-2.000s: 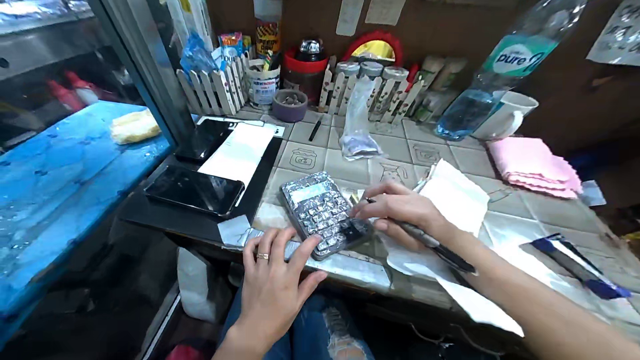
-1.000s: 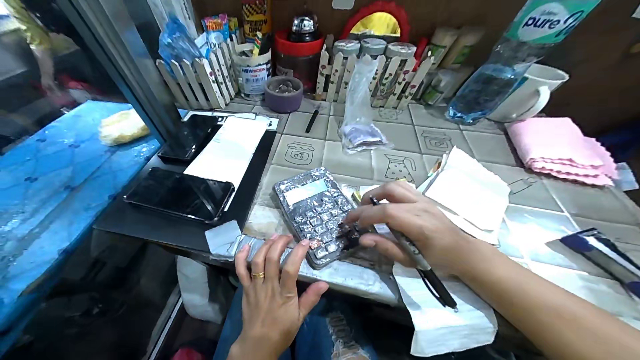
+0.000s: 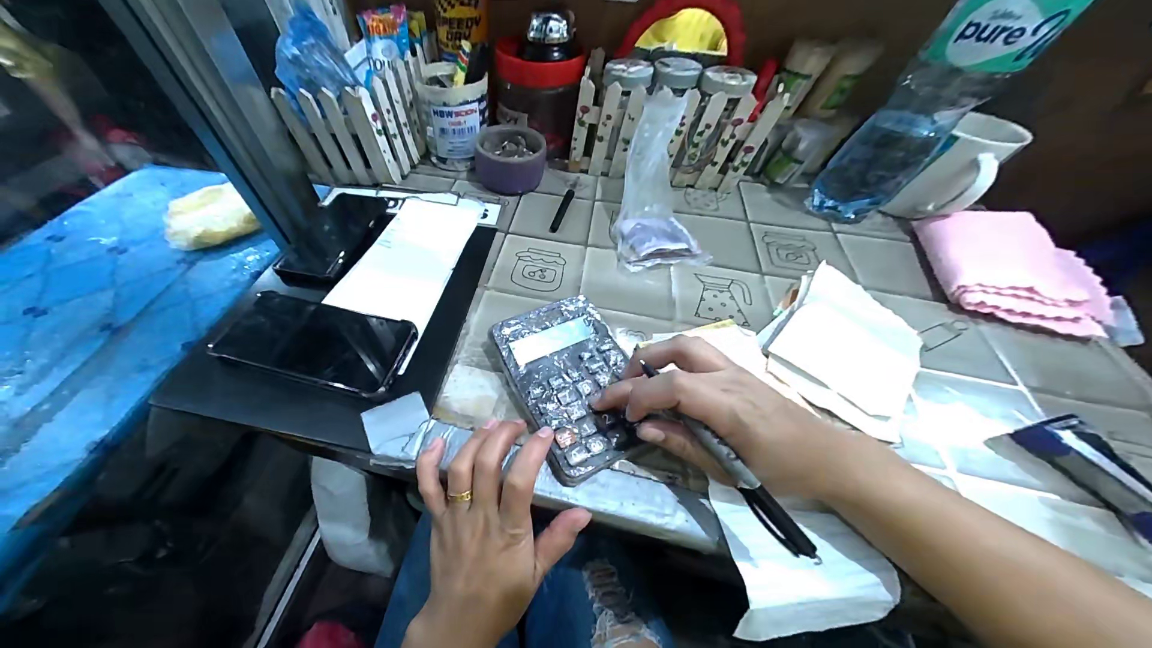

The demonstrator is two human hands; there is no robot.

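A calculator (image 3: 569, 396) in clear plastic wrap lies on the tile-patterned table cover near the front edge. My right hand (image 3: 711, 414) reaches over its lower right keys, with a fingertip at the keys and a black and grey pen (image 3: 733, 459) held in the hand, pointing down to the right. My left hand (image 3: 495, 513), with a ring, rests its spread fingertips on the table edge at the calculator's lower left corner; it holds nothing. Folded white papers (image 3: 841, 351) lie beyond my right hand, and a white paper slip (image 3: 801, 567) lies under the pen, over the front edge.
At left, a smartphone (image 3: 315, 342) and another dark phone (image 3: 333, 236) lie by a white sheet (image 3: 409, 261) on a black board. Behind stand a purple tub (image 3: 510, 160), glass jars and a water bottle (image 3: 891, 135). Pink cloth (image 3: 1012, 270) and a plastic bag (image 3: 655, 198) lie on the table.
The white paper slip near the front edge has shifted or unfolded since the earliest frame. My right hand stays over the calculator with the pen, and my left hand remains by its lower left corner.
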